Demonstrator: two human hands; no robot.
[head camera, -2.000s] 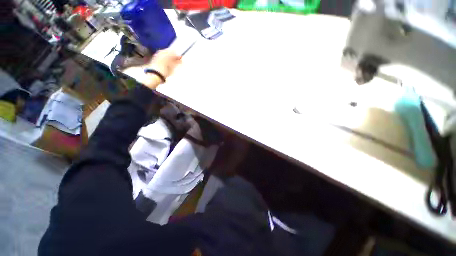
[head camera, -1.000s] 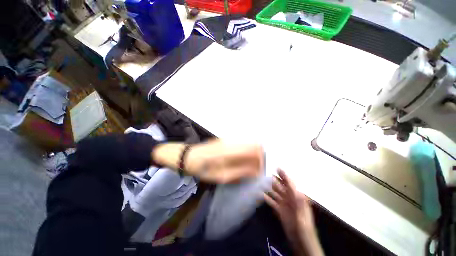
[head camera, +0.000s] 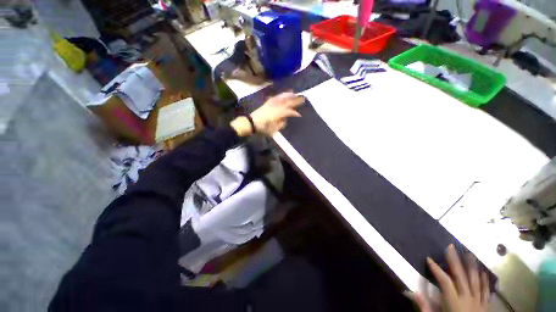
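A long black fabric piece (head camera: 359, 177) lies along the front of the white machine table (head camera: 390, 134), reaching from the far left corner to the machine bed. My left hand (head camera: 278, 114) is over its far left end, fingers spread, palm down. My right hand (head camera: 460, 281) lies on its near right end with fingers apart, partly cut off by the bottom edge. The sewing machine head (head camera: 535, 204) is at the right edge, beside the right end of the black piece. Striped pieces (head camera: 361, 74) lie at the table's far left.
A green basket (head camera: 448, 74) with pale scraps and a red basket (head camera: 352, 34) stand at the back. A blue bin (head camera: 278, 46) stands at the far left. Pale cut panels (head camera: 228, 210) hang below the table edge. A teal bundle (head camera: 547, 283) is at the lower right.
The black piece now lies stretched along the table front. My left hand has moved from the near edge to the far left; my right hand has moved right onto the cloth. The view has shifted left.
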